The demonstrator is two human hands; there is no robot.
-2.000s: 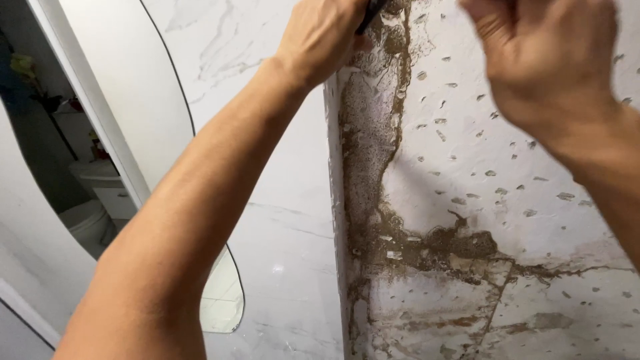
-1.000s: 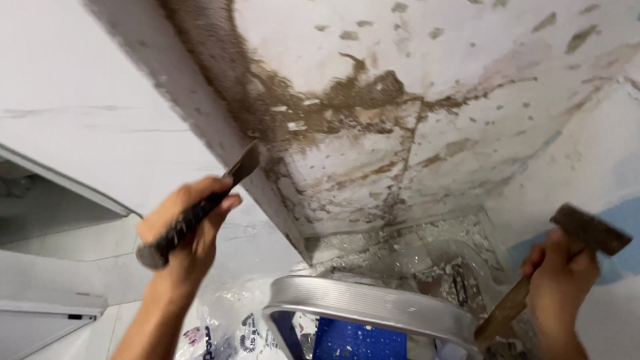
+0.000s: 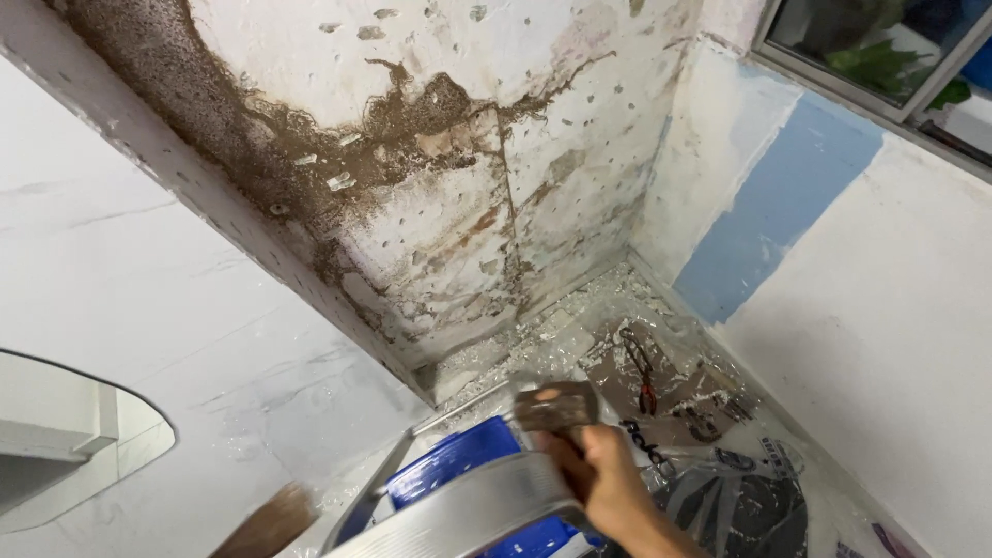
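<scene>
My right hand is closed around a hammer, near its metal head, just beside the curved aluminium rail of a stepladder. At the bottom left, the blurred blade of a chisel or scraper pokes into view; my left hand lies outside the picture. Beyond them stands a chipped, pitted wall with brown, crumbling patches. Blue plastic steps show inside the ladder frame.
Plastic sheeting covered with debris lies on the floor, with red-handled pliers on it. White marbled panels with a mirror stand left. At right are a blue-striped wall and a window frame.
The view has swung down toward the floor and ladder. My right hand with the hammer has come in to the ladder's rail. My left hand has left the view.
</scene>
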